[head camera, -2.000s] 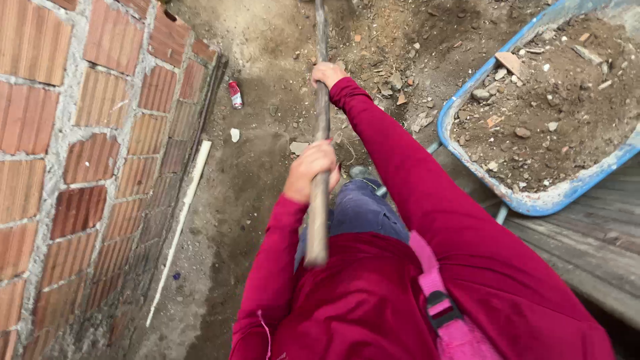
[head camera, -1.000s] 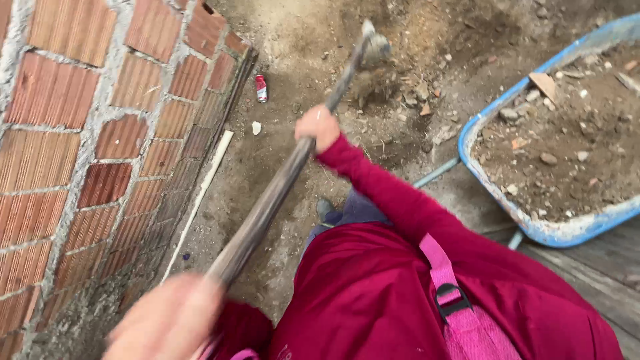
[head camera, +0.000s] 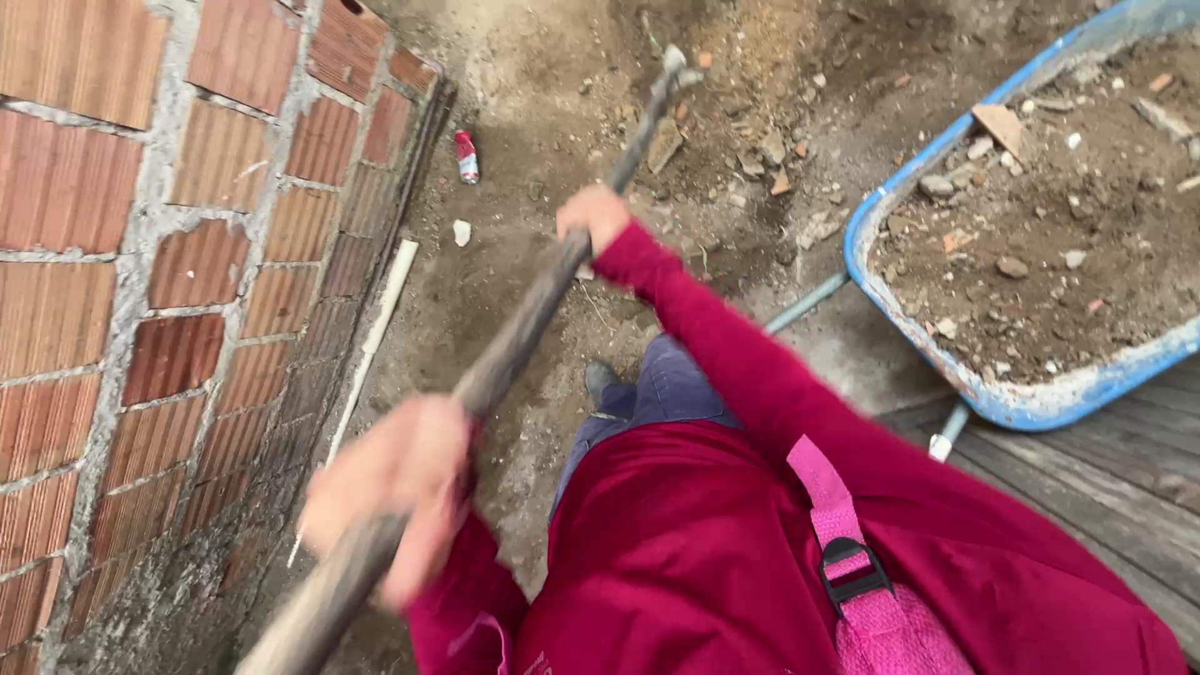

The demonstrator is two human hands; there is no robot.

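A long wooden handle (head camera: 516, 342) runs slantwise from the lower left to the upper middle, with a tool head (head camera: 677, 67) at its far end, above the dirt floor; its exact kind cannot be told. My left hand (head camera: 394, 487), blurred, is wrapped around the near part of the handle. Farther up, my right hand (head camera: 595, 220) grips the same handle. Beyond it lie broken stones and brick pieces (head camera: 666, 145) on the dirt. A blue wheelbarrow (head camera: 867, 234) holding soil and rubble (head camera: 1050, 234) stands at the right.
At the left rises a hollow-brick wall (head camera: 206, 155). Beside its foot lie a white pipe (head camera: 375, 328), a crushed red can (head camera: 466, 157) and a pale stone (head camera: 461, 232). Wooden boards (head camera: 1078, 469) extend beneath the wheelbarrow. My boot (head camera: 600, 380) is on the ground.
Two seconds ago the handle was nearly upright in view with both hands near the middle; now it slants. My left hand has moved toward the lower left, and the tool head has come into view.
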